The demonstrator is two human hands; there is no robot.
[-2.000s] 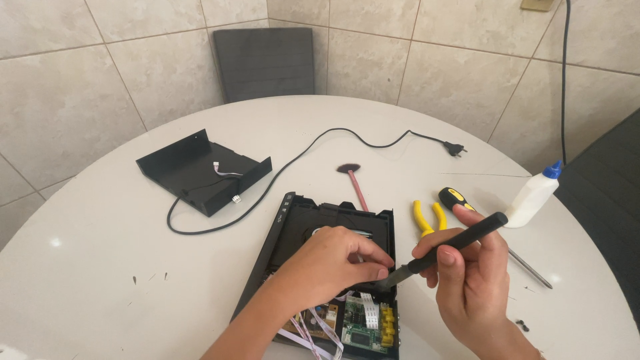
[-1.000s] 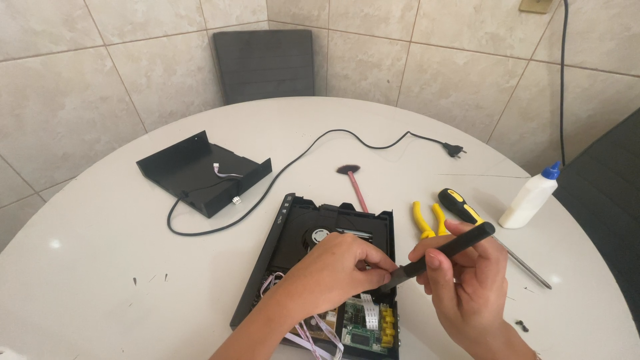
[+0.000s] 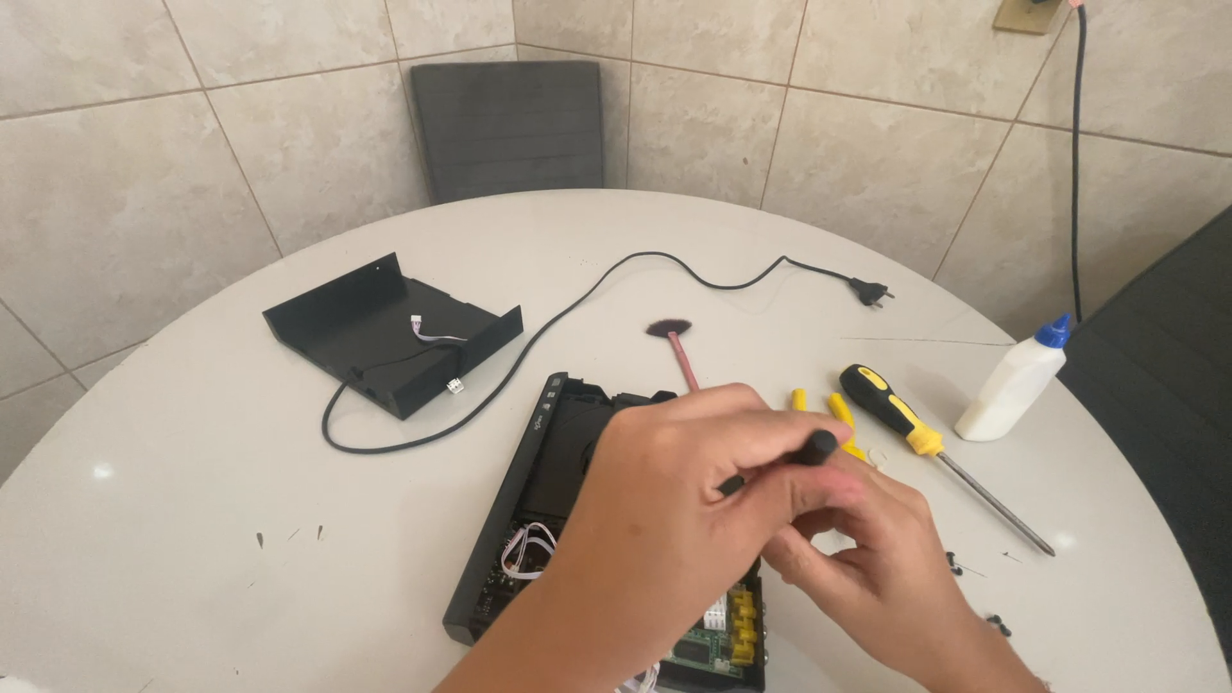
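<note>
An opened black electronic device with a disc drive [image 3: 553,452] lies on the white table, its green circuit board [image 3: 698,650] and yellow connectors [image 3: 742,626] showing at the lower right. Above its right part my left hand [image 3: 674,510] grips a black-handled tool [image 3: 816,448], whose tip is hidden behind the fingers. My right hand [image 3: 866,549] is close against the left one at the device's right side, fingers bent; whether it holds anything is hidden. White ribbon wires [image 3: 525,553] lie inside the casing.
A black metal cover [image 3: 385,337] with a power cord [image 3: 568,313] lies at the back left. Behind the device is a pink-handled fan brush [image 3: 681,356]. Yellow-handled pliers [image 3: 840,409], a screwdriver [image 3: 895,409], a white glue bottle [image 3: 1013,390] and small screws [image 3: 999,626] are at the right.
The black-handled tool was in my right hand and is now in my left. My left hand has moved up and right over the device, and both hands have come together.
</note>
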